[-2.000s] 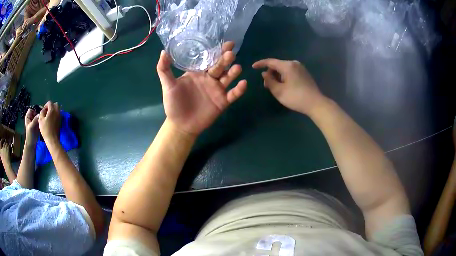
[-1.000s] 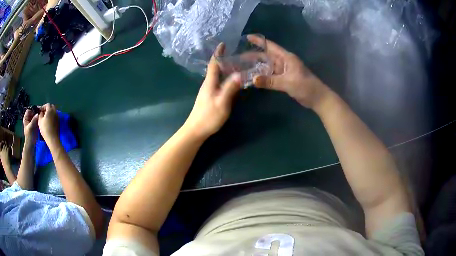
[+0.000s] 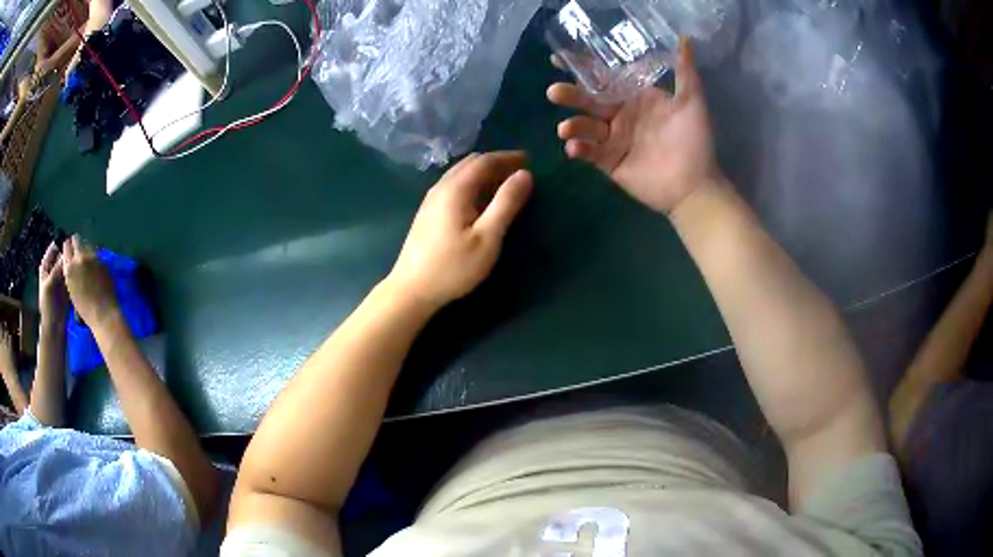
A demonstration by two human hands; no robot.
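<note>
A clear plastic container (image 3: 612, 46) is tilted on its side at the top centre, its glossy walls crisp. My right hand (image 3: 650, 136) is palm up under it, with its fingers and thumb around the container's lower end. My left hand (image 3: 460, 226) is empty, to the left over the green table, its fingers loosely curled and thumb apart. Crinkled clear poly bags (image 3: 419, 76) lie in a heap beyond my left hand.
More whitish film (image 3: 838, 98) covers the right side of the green table (image 3: 272, 256). White and red cables (image 3: 285, 100) and a white strip (image 3: 152, 136) lie at upper left. A neighbour's hands are over blue cloth (image 3: 114, 310). Another person's arm (image 3: 953, 326) shows at right.
The container was on my left palm, then between both hands, and is now in my right hand, farther right. My left hand has let go of it and drawn back.
</note>
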